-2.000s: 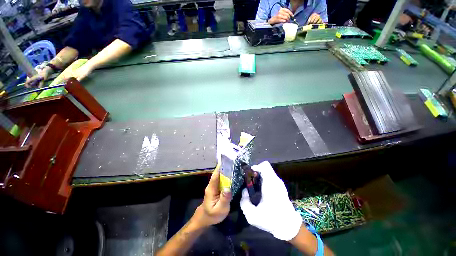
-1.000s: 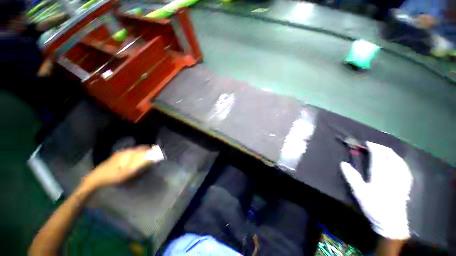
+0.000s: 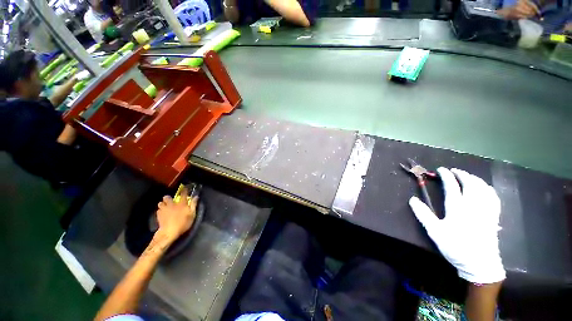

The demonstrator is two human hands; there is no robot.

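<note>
My bare left hand (image 3: 175, 216) is at the lower left, over a grey tray and a black round thing, below the red rack. Its fingers hold a small circuit board (image 3: 183, 193) with yellow and dark parts, mostly hidden by the hand. My gloved right hand (image 3: 464, 222) rests on the black mat at the right. Its thumb and fingers are around the handles of the side cutters (image 3: 424, 178), which lie towards the upper left with their jaws open.
The orange-red rack (image 3: 169, 135) stands at the left bench end. A green board (image 3: 409, 64) lies on the conveyor belt (image 3: 313, 81). The grey tray (image 3: 219, 251) is below the bench. A person (image 3: 37, 125) sits at the left. Green clippings (image 3: 439, 308) show at the bottom right.
The view has swung left. My left hand, earlier holding a board by the cutters, is now over the tray, lately nearer the rack. My right hand has gone down to the mat with the cutters.
</note>
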